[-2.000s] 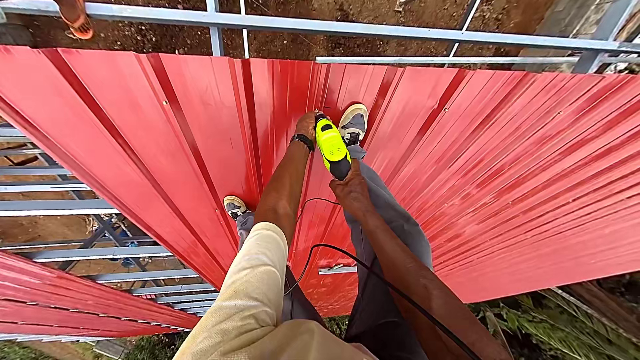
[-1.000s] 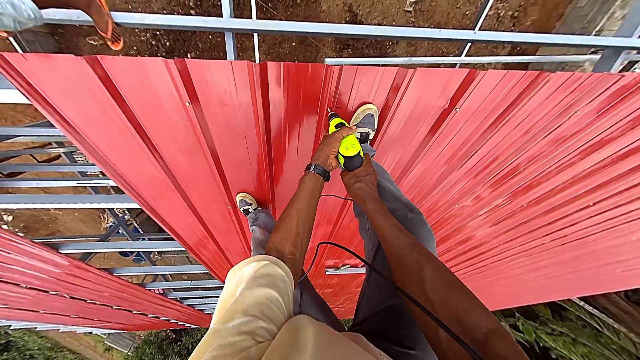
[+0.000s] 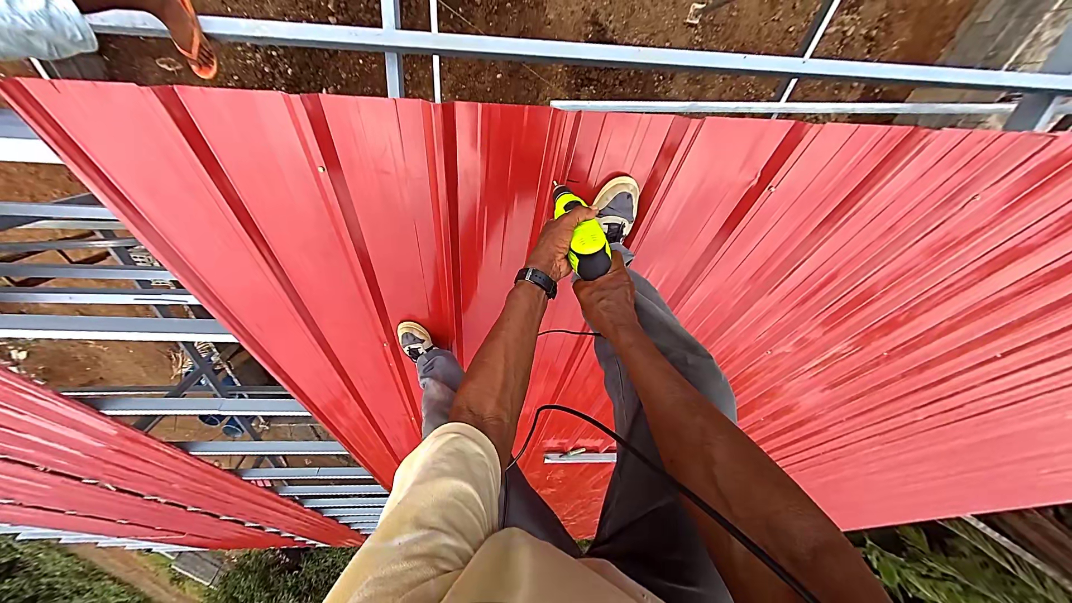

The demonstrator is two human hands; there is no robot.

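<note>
A yellow-green and black corded power drill or screwdriver point(image 3: 589, 238) is between my two hands, its tip pointing up and slightly left, over the red ribbed metal roofing sheet point(image 3: 519, 167). My left hand point(image 3: 559, 243), with a black wristwatch, grips the front of its body. At the rear, my right hand point(image 3: 609, 297) is closed on the tool; the handle is hidden. Beside the tool's front is my right shoe point(image 3: 618, 205). A black cable point(image 3: 636, 452) runs between my arms.
My left shoe point(image 3: 414, 339) stands on the sheet at left. Grey steel purlins point(image 3: 117, 327) with gaps between them lie beyond the left edge. A steel beam point(image 3: 586, 54) crosses above the top edge. Another person's sandaled foot point(image 3: 194, 42) is at upper left. A metal strip point(image 3: 579, 458) lies between my legs.
My left hand has shifted from near the tool's tip back onto its body. The other person's foot and leg have come further into view at upper left.
</note>
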